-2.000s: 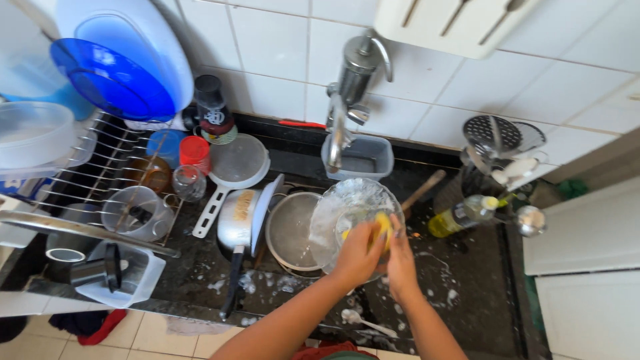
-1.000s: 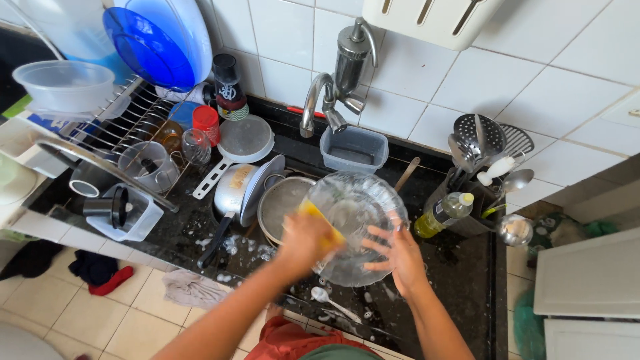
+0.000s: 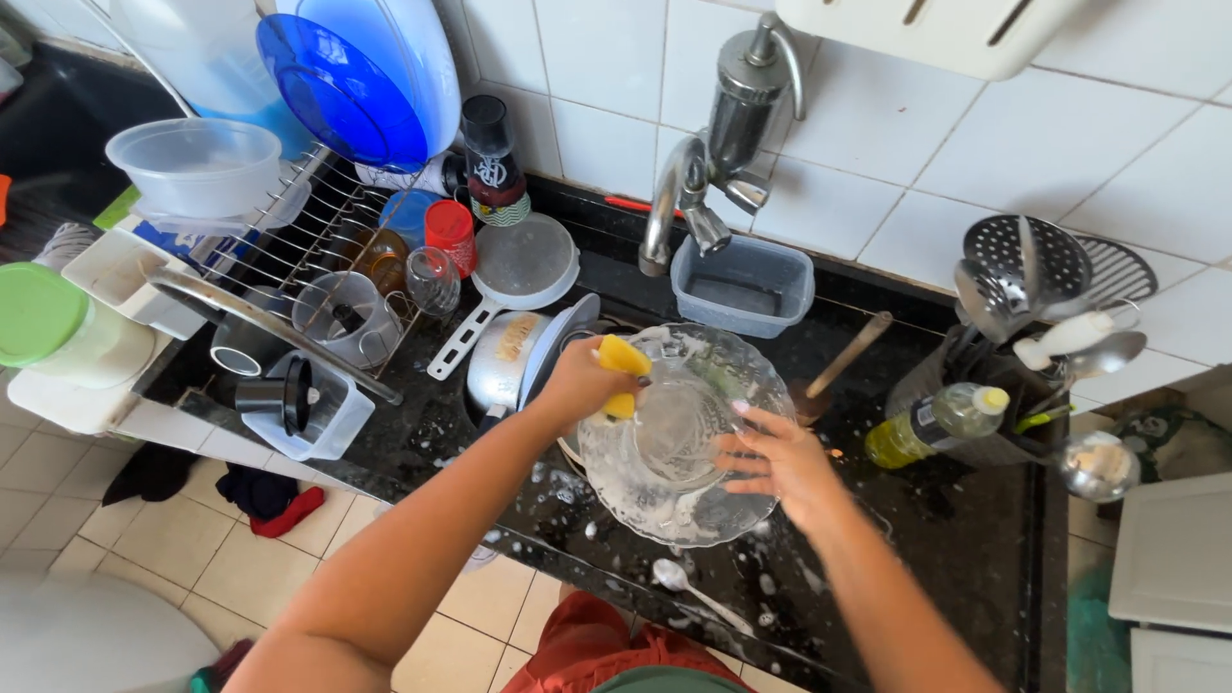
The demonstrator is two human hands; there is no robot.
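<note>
A scalloped clear glass dish, streaked with suds, is tilted between my hands over the dark stone counter. My left hand is closed around a yellow sponge at the dish's upper left rim. On the right side of the dish lies my right hand, its fingers spread across the glass; whether they grip it I cannot tell. Behind the dish's left edge are a metal pot and other stacked pans, partly hidden. A metal spoon lies near the counter's front edge, below the dish.
A metal faucet overhangs beside a plastic tub. To the left stand a wire dish rack, a lidded white pan and a plastic container. An oil-like yellow liquid bottle and a utensil holder stand right.
My left hand with the sponge has moved from the dish's lower left part to its upper left rim. Two seconds ago both hands were close together on the dish.
</note>
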